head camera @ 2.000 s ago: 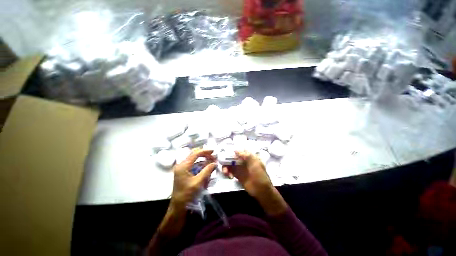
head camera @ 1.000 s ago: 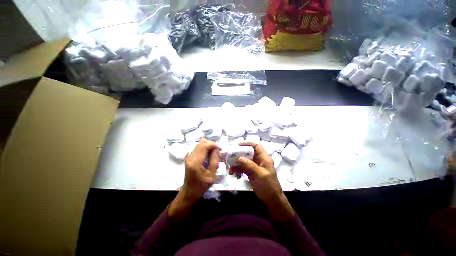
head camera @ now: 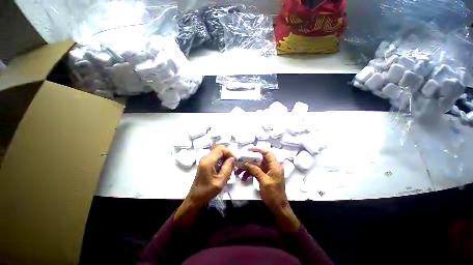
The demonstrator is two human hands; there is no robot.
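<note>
My right hand (head camera: 269, 178) holds a white case (head camera: 250, 158) between thumb and fingers, with a small dark mark on its near side. My left hand (head camera: 208, 176) is at the case's left end, thumb and fingertips pinched together; what they pinch is hidden. A thin clear plastic piece (head camera: 219, 203) hangs below my left hand at the bench's front edge. A loose pile of white cases (head camera: 244, 133) lies on the bench just beyond and around both hands.
An open carton (head camera: 62, 155) stands at the left edge. Bulging clear bags of white cases lie at back left (head camera: 129, 67) and right (head camera: 409, 77). A flat clear bag (head camera: 241, 93) lies on the black strip. Behind stand a dark-filled bag (head camera: 207, 28) and a red and yellow bag (head camera: 310, 26).
The camera view has shifted, so the scene sits further right. My right hand's case is turned with its broader face visible. The blue thing seen earlier in my left hand no longer shows.
</note>
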